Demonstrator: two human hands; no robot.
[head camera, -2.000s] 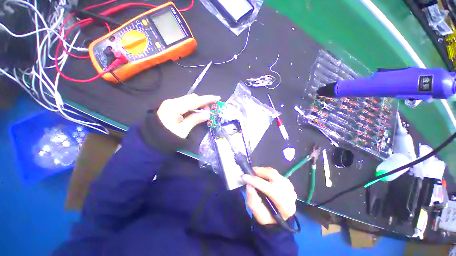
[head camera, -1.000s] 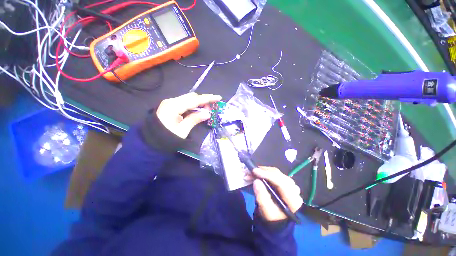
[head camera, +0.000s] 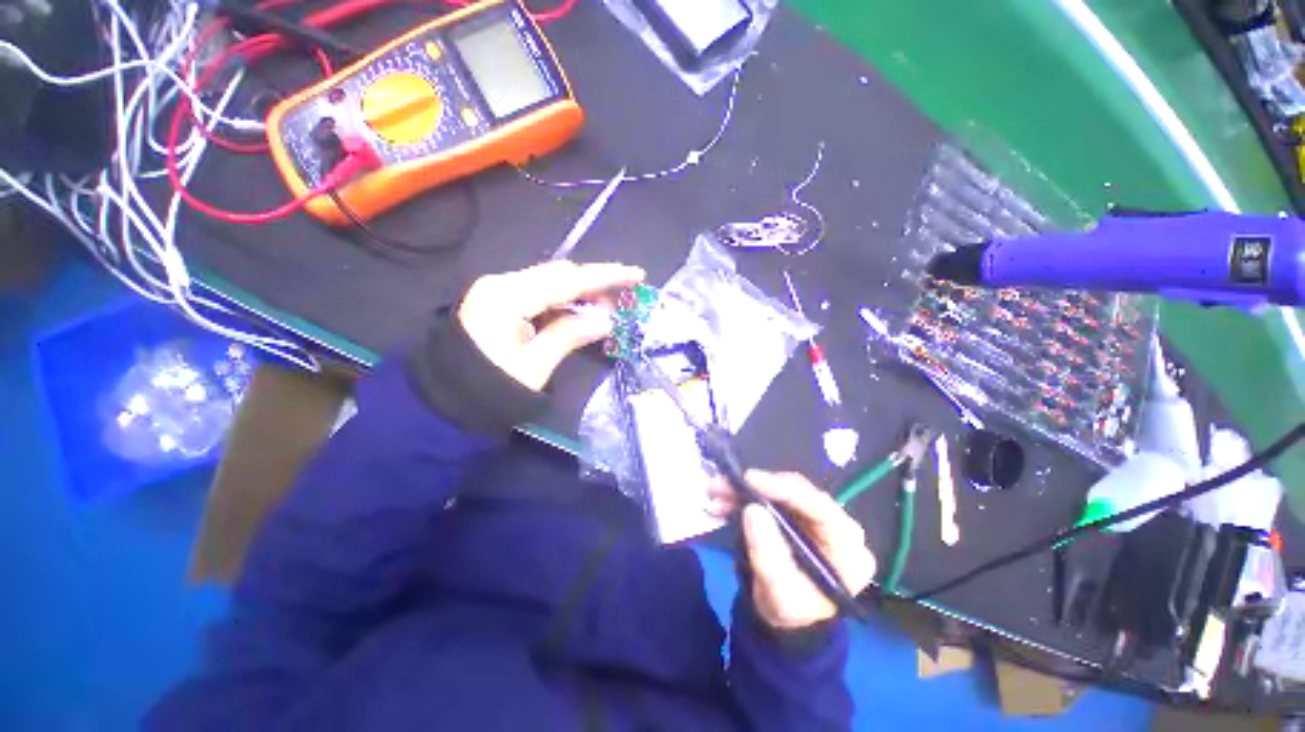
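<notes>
A small green circuit board (head camera: 630, 323) stands at the far end of a flat white block (head camera: 673, 472), over a crinkled clear bag (head camera: 730, 322). My left hand (head camera: 537, 318) pinches the board from the left between thumb and fingers. My right hand (head camera: 802, 551) holds a black soldering iron (head camera: 766, 503) like a pen. Its tip points up and left towards the board and the block's far end; whether it touches is too small to tell. Silver tweezers (head camera: 590, 218) lie beyond my left hand, their near end hidden behind it.
An orange multimeter (head camera: 429, 117) and tangled white cables lie at far left. A purple hot air gun (head camera: 1131, 258) hangs over a component tray (head camera: 1023, 322) at right. Solder wire, a small screwdriver, green-handled cutters (head camera: 905, 493) and bottles lie at right. A blue bin stands low at left.
The iron and my right hand have shifted slightly right and down. My left hand keeps its pinch on the board. The whole view has shifted a little.
</notes>
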